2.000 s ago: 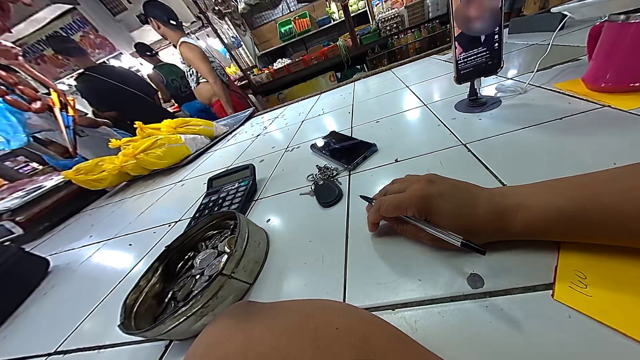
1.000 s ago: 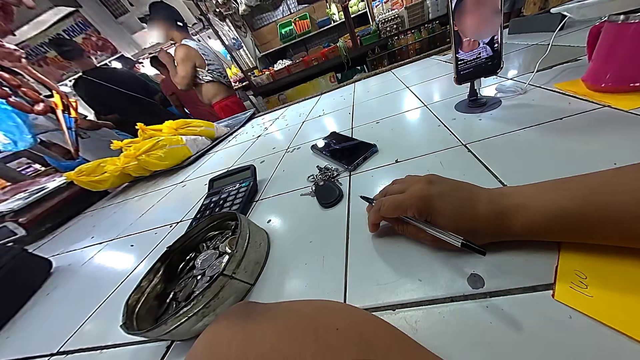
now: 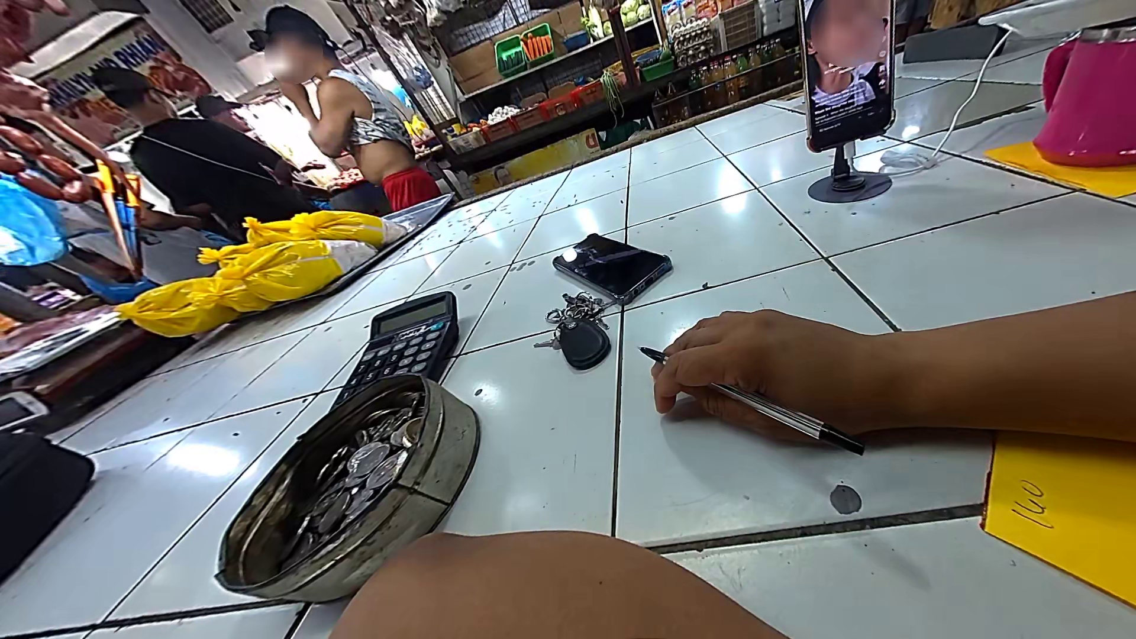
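My right hand [image 3: 763, 368] rests on the white tiled counter [image 3: 550, 461], its fingers closed around a clear-barrelled pen [image 3: 772, 408] whose dark tip points to the upper left. Left of the hand lie keys with a black fob [image 3: 584, 343], and a dark smartphone [image 3: 614, 266] lies just behind them. Further left, a black calculator [image 3: 413, 342] sits behind an oval metal tin [image 3: 448, 453] holding many coins [image 3: 364, 470]. My left hand is out of the frame. Bare skin, a knee or a bent arm, fills the bottom middle.
A phone [image 3: 848, 75] stands upright on a round-based holder [image 3: 849, 186]. A pink mug [image 3: 1090, 106] is at the right. Yellow paper [image 3: 1065, 506] bears writing. Yellow bundles [image 3: 257, 275] lie on a tray at the left, with people and stalls beyond. A black case [image 3: 35, 497] is at the left edge.
Across the counter, the person in the patterned sleeveless top has turned and raised a hand to the face. My right hand and the pen stay where they were.
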